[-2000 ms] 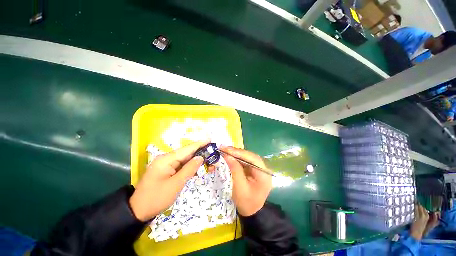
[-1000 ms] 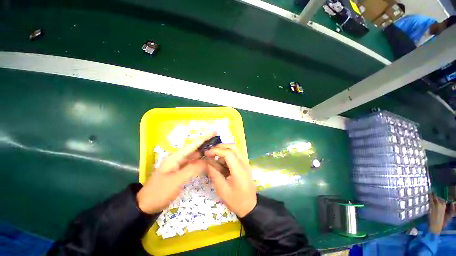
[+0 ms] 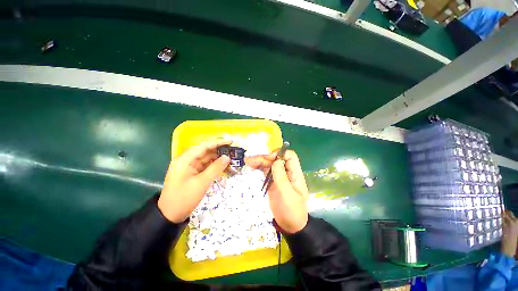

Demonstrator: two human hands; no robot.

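My left hand (image 3: pixel 190 181) holds a small black electronic unit (image 3: pixel 233 154) between thumb and fingers, above the upper part of the yellow tray (image 3: pixel 227 269). My right hand (image 3: pixel 287 190) is just right of the unit and holds the dark, thin tweezers (image 3: pixel 267 183), which point down toward the tray. The right fingertips are close to the unit; whether they touch it I cannot tell. A heap of small white parts (image 3: pixel 230 221) with dark and bluish specks fills the tray below my hands. A thin dark cord hangs at the right wrist.
A white rail (image 3: pixel 170 95) separates the bench from the green belt (image 3: pixel 244 59), which carries spaced black units (image 3: pixel 166 54). Amber film (image 3: pixel 332 181), a small round white item (image 3: pixel 369 182), a wire spool (image 3: pixel 410 245) and stacked clear trays (image 3: pixel 454 185) are right. Another person's hand shows far right.
My hands have moved apart from their closed-together pose. The black unit is turned and shows its face. The tweezers now point downward beside it. The view has shifted a little.
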